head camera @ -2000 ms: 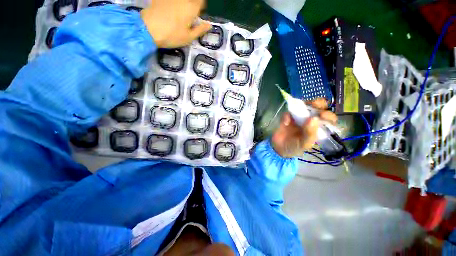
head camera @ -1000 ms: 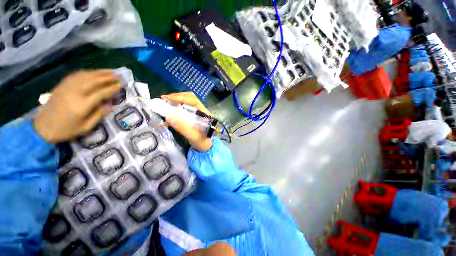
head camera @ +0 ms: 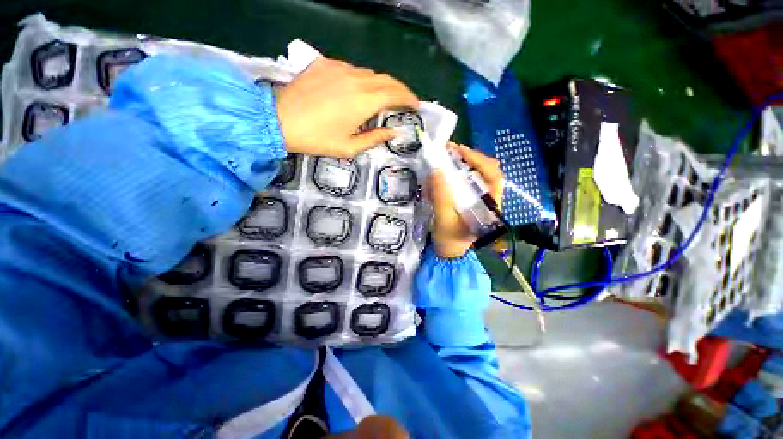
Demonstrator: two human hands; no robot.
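A whitish tray (head camera: 296, 244) with rows of black rounded-square watch housings lies in front of me, its near edge at my lap. My left hand (head camera: 343, 107) rests over the tray's far right part, its fingertips at the top right housing (head camera: 401, 131). My right hand (head camera: 455, 201) is closed around the white translucent dispensing syringe (head camera: 468, 190) at the tray's right edge. The syringe's pale tip points at that same housing; whether it touches cannot be told. My left forearm hides several housings on the left.
Right of my right hand are a perforated blue panel (head camera: 519, 176), a black controller box (head camera: 591, 163) with a red display and a looped blue hose (head camera: 661, 267). Spare trays (head camera: 721, 249) stand at far right. Plastic film (head camera: 485, 30) hangs at the top.
The view has swung back after turning right. From two seconds ago, my right hand has brought the syringe left to the tray's top right housing, and my left hand has come to that housing too.
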